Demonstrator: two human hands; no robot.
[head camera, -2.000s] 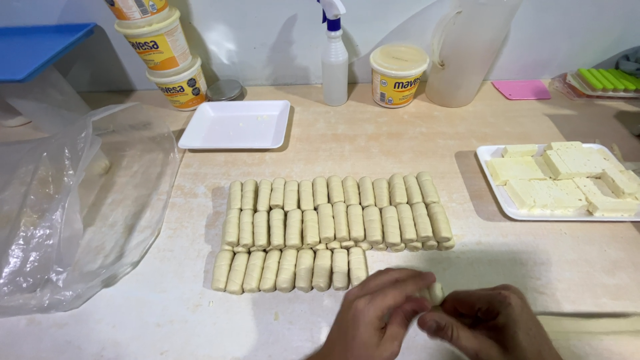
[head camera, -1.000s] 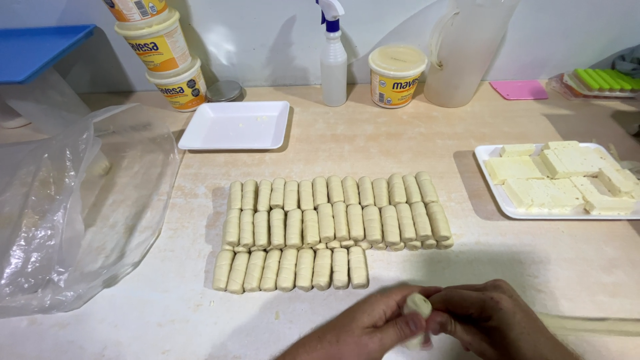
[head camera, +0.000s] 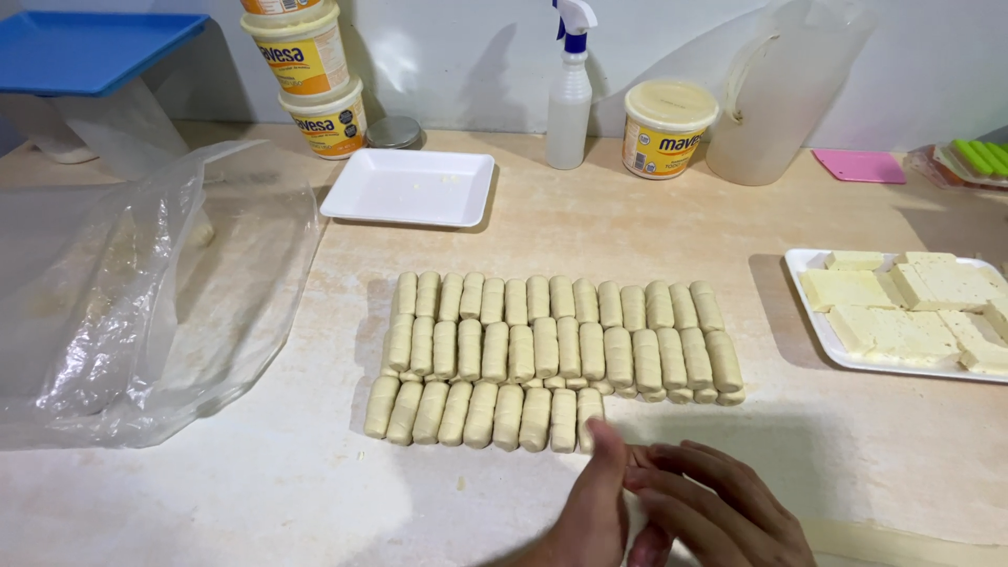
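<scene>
Low in the view my left hand (head camera: 594, 504) and my right hand (head camera: 709, 496) are brought together, palms facing. The left thumb points up and the right fingers bend across toward the left palm. Whatever lies between the palms is hidden. Just beyond, wrapped dough rolls (head camera: 546, 346) lie side by side in rows, the farther rows stacked on others. The left thumb overlaps the right end of the shorter front row, at a dough roll (head camera: 590, 403). A strip of flat dough (head camera: 906, 543) lies at the lower right edge. Cut blocks of white cheese (head camera: 890, 327) sit on a foam tray (head camera: 819, 339).
A clear plastic bag (head camera: 236, 315) spreads over the left side, near a blue tray (head camera: 102, 47). Along the back stand a white foam tray (head camera: 409, 213), stacked margarine tubs (head camera: 303, 59), a spray bottle (head camera: 568, 110), another margarine tub (head camera: 669, 134), a plastic jug (head camera: 776, 102) and a pink scraper (head camera: 858, 166).
One second ago a dough roll showed in my left hand; it is now out of sight. My hands have come together palm to palm, with the left thumb raised.
</scene>
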